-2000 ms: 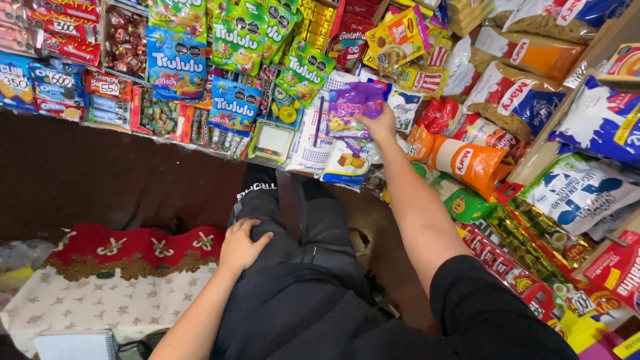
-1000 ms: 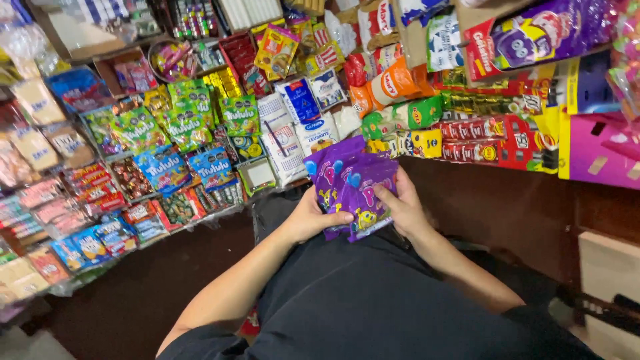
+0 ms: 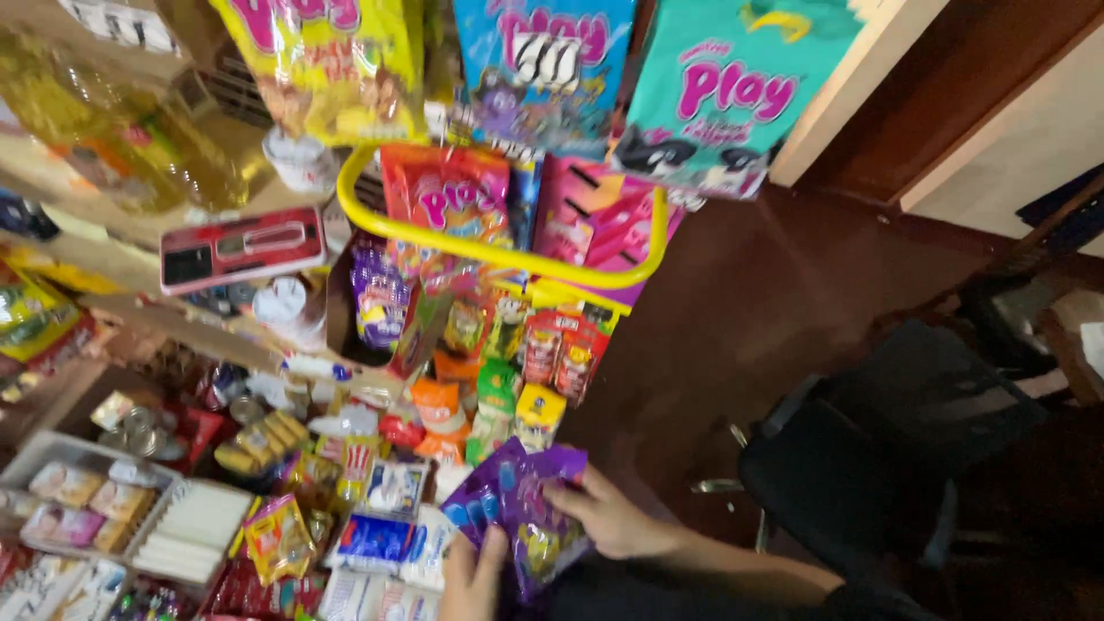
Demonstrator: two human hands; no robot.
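Purple candy bags (image 3: 543, 517), slightly blurred and overlapping, are held in front of my body at the bottom center. My left hand (image 3: 476, 573) grips their lower left side, its thumb over the front. On the upper right side, my right hand (image 3: 608, 513) holds them with fingers across the plastic. Just beyond the bags stand an orange packet (image 3: 438, 414), a green packet (image 3: 494, 405) and a yellow packet (image 3: 541, 410). Blue and white packets (image 3: 375, 539) lie left of my left hand.
A yellow basket handle (image 3: 500, 250) arches before red and pink candy bags (image 3: 448, 203). Large yellow (image 3: 336, 78), blue (image 3: 543, 69) and teal (image 3: 724, 95) bags hang above. A red phone-like case (image 3: 244, 248) is at left. A black chair (image 3: 862, 448) stands right on the dark floor.
Two seconds ago my right hand held purple packaging over the display and my left rested on my leg; now both hands hold the purple bags. The view has swung strongly toward the hanging bags.
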